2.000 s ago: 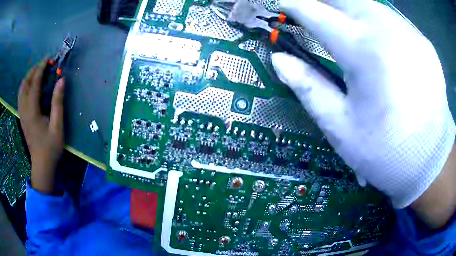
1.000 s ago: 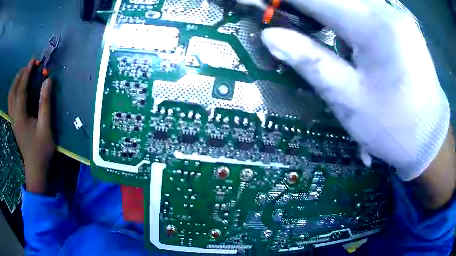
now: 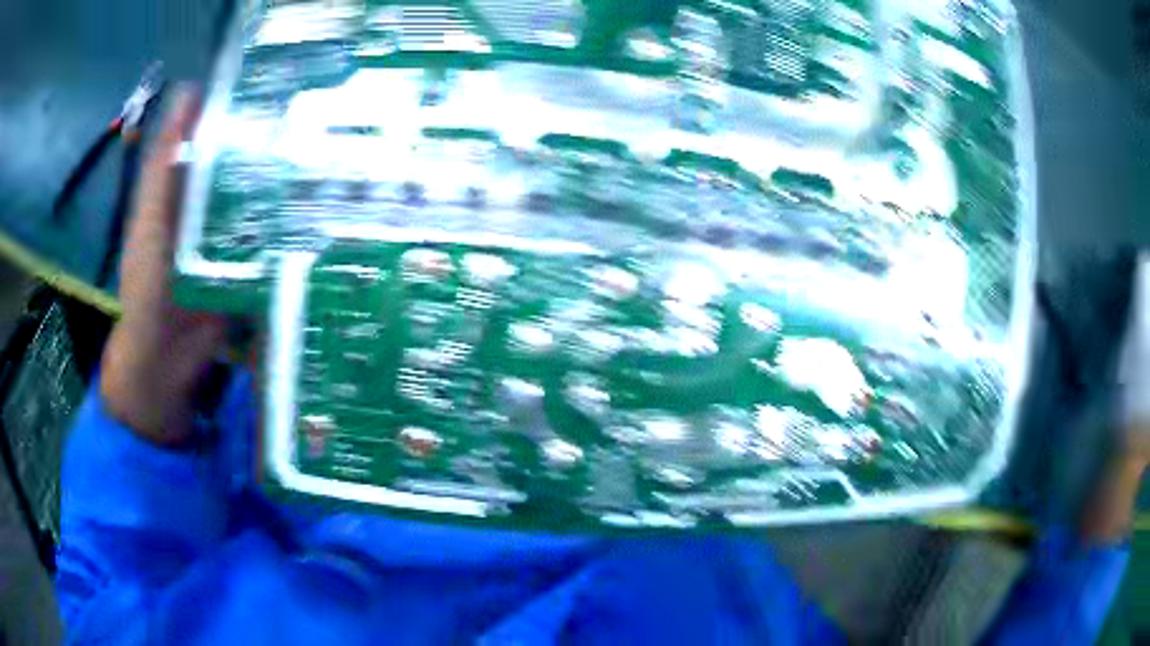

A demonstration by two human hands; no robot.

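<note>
The large green printed circuit board point(image 3: 505, 366) fills the middle, motion-blurred, with white border lines and bright glare. My bare left hand point(image 3: 162, 271) is at its left edge and grips it there; part of the hand is hidden by the board. A pair of cutters with orange bands point(image 3: 133, 116) lies on the mat beside the left hand, not held. My gloved right hand point(image 3: 1139, 347) is cut off at the right rim, apart from the board and blurred; what it holds, if anything, cannot be seen.
The dark green mat point(image 3: 51, 107) shows around the board, with yellow edging point(image 3: 51, 271) at the near side. A dark blurred shape point(image 3: 1066, 334) is between the board and the right hand. A dark panel point(image 3: 38, 391) shows at far left, below the edging. Blue sleeves are below.
My left hand has let go of its cutters and taken hold of the board's left edge. My right hand has moved off the board to the far right. The board sits higher and further left in view.
</note>
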